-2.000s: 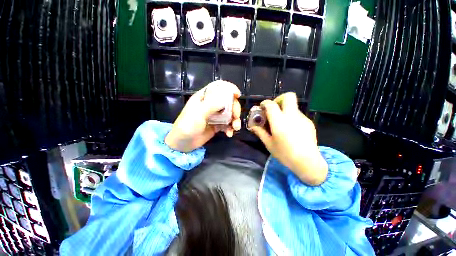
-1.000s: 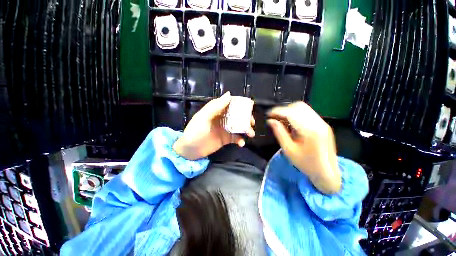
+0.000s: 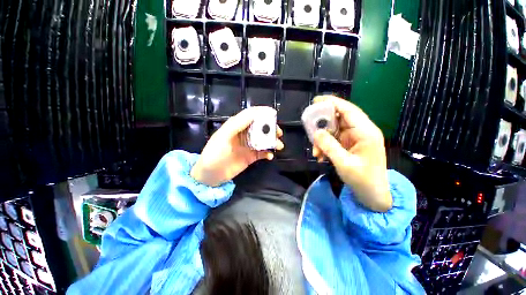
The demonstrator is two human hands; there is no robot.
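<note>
My left hand [image 3: 230, 147] holds a silver-white housing [image 3: 264, 129] with a dark round centre, its face towards me; pale edges show beneath it, but I cannot tell how many pieces are stacked. My right hand [image 3: 353, 147] holds another pale housing [image 3: 318, 117] with a dark centre between thumb and fingers. The two housings are apart, above the near part of the black compartment tray [image 3: 243, 78]. Similar housings [image 3: 262, 56] lie in the tray's far pockets, three in the second visible row, some tilted.
Tall piles of black ribbed trays stand at left [image 3: 66, 80] and right [image 3: 458, 80]. A torn white patch [image 3: 402, 36] is on the green surface [image 3: 378, 86]. A green-framed fixture [image 3: 86, 222] is at lower left. Filled side trays [image 3: 503, 137] show at far right. Dark equipment with red lights [image 3: 479, 198] is at lower right.
My right hand, which looked blurred and without a visible housing a second ago, now holds one. My left hand's housing now shows a dark centre. The tray appears slightly lower in view.
</note>
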